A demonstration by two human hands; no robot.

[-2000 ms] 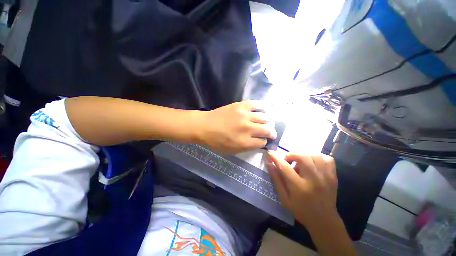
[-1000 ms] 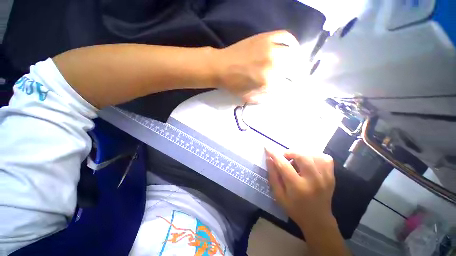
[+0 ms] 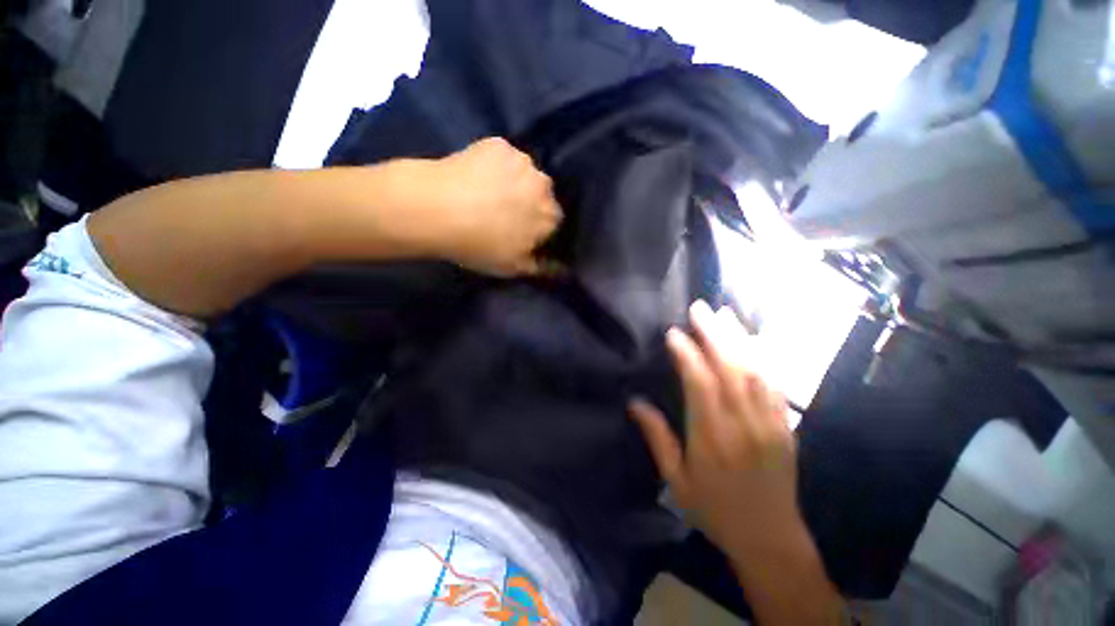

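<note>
The black garment piece (image 3: 514,379) lies bunched in front of me, left of the needle area, and hangs over the table's front edge towards my lap. My left hand (image 3: 507,208) is closed on the cloth near its middle. My right hand (image 3: 728,428) is spread with fingers apart at the cloth's right edge, its fingertips by the white machine bed (image 3: 783,318). Whether it pinches any cloth cannot be told. The presser foot and needle area (image 3: 862,275) is in glare, with no cloth visible under it.
The white sewing machine head (image 3: 966,171) with a blue stripe fills the upper right. A flat black cut piece (image 3: 893,452) lies right of the bed. A clear bag with something pink (image 3: 1045,556) is at the lower right. Blue basket (image 3: 300,361) at my left side.
My left hand has moved left, away from the needle, and the black cloth has come towards me, covering the ruler edge and part of the bed. My right hand's fingers have spread.
</note>
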